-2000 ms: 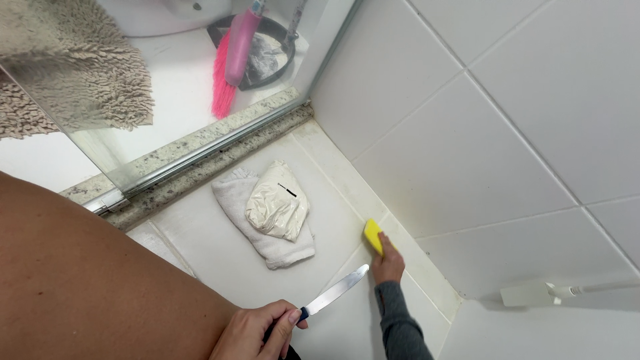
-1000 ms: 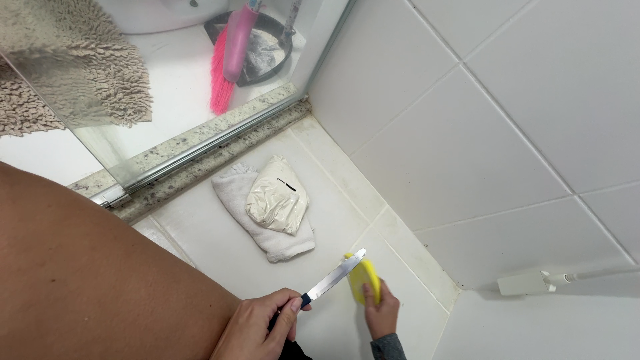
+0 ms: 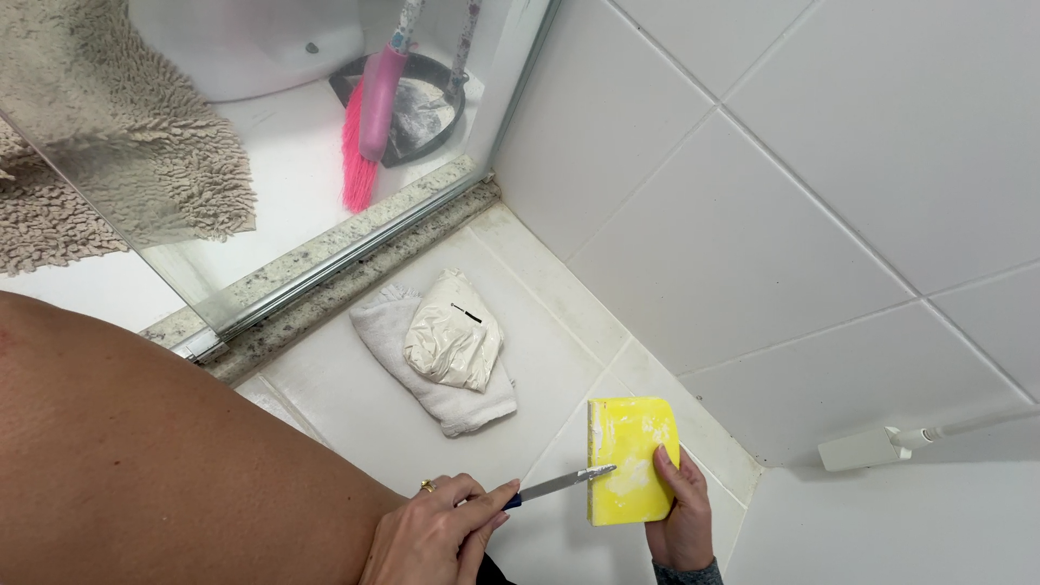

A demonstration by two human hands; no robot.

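Note:
My left hand point(image 3: 443, 528), with a ring on one finger, grips the dark blue handle of a table knife point(image 3: 561, 485). White paste coats the knife's tip, which overlaps the left part of a flat yellow spreader point(image 3: 634, 439); whether they touch is hard to tell. White smears mark the spreader's face. My right hand point(image 3: 686, 508), in a grey sleeve, holds the spreader by its right edge, thumb on the near face. Beyond both hands, a plastic bag of off-white powder point(image 3: 455, 341) bearing writing rests on a folded white cloth point(image 3: 479, 410) on the tiled floor.
A glass shower panel point(image 3: 162, 219) stands over a metal track and a granite sill point(image 3: 357, 276). Behind it are a shaggy beige mat point(image 3: 179, 154), a pink brush point(image 3: 378, 106) and a black dustpan point(image 3: 431, 122). White wall tiles point(image 3: 812, 203) rise at right, near a white fixture point(image 3: 865, 449). A bare leg fills the lower left.
My right hand has come back from beside the wall's base with the spreader, now lifted with its broad face showing. My left hand still holds the knife, whose tip now has white paste on it.

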